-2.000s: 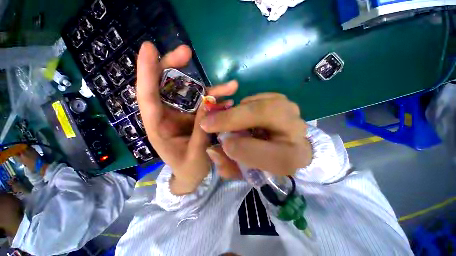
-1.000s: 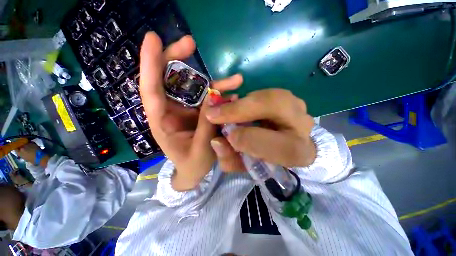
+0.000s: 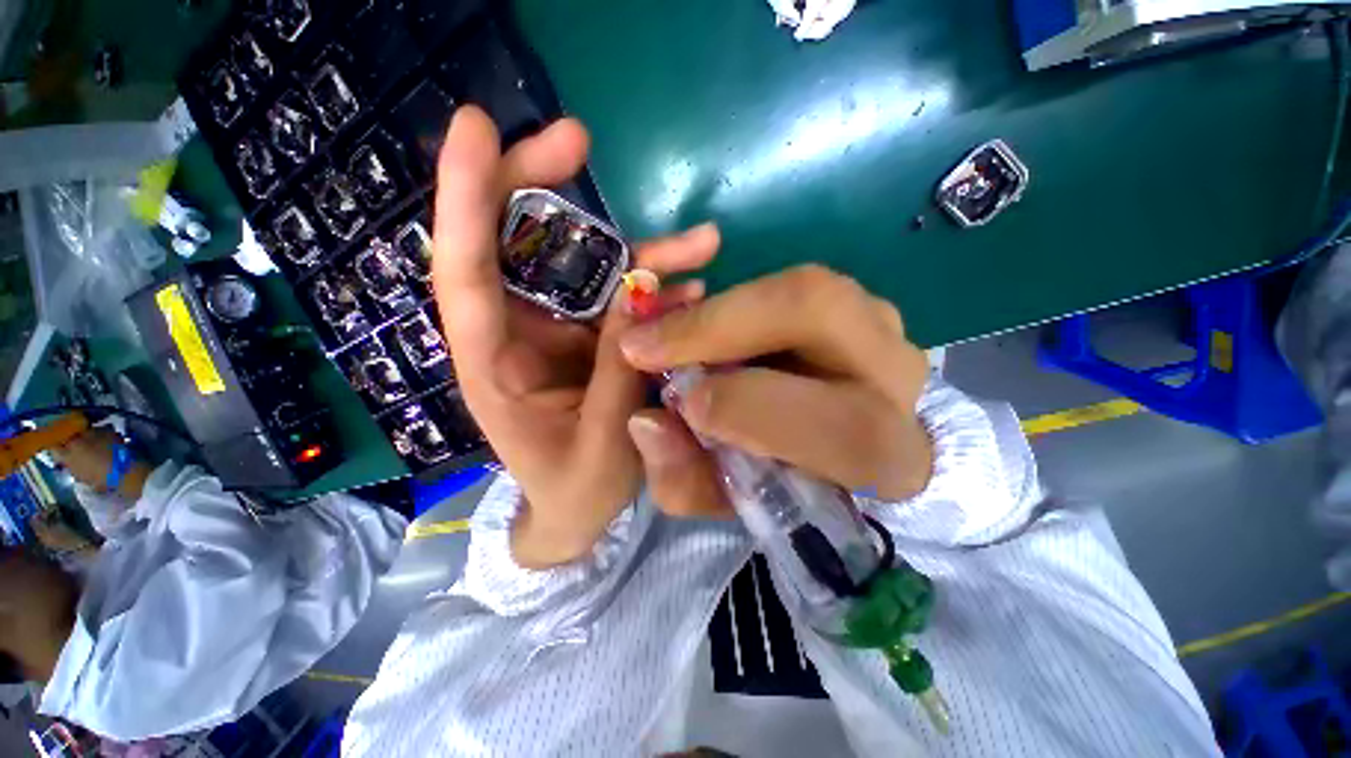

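My left hand [image 3: 534, 378] holds a silver-rimmed watch case [image 3: 563, 255], its dark inside facing up, between the fingers. My right hand [image 3: 800, 378] grips a clear glue syringe [image 3: 800, 518] slanting down to the right, with a green fitting [image 3: 889, 610] at its rear. The red and pale dispensing needle [image 3: 640, 293] is at the lower right rim of the case; whether it touches cannot be told. My fingers hide the front of the barrel.
A black component tray [image 3: 452, 74] with cases lies behind my left hand. A spare watch case [image 3: 981, 184] lies on the green mat [image 3: 771, 163], with a white wipe [image 3: 812, 15] farther back. A black controller [image 3: 222, 385] is at left; another person's sleeve [image 3: 222, 592] is at lower left.
The watch case has turned and shifted slightly right in my left hand. The needle has moved from over the case's right side to its lower right rim. Both hands keep their hold.
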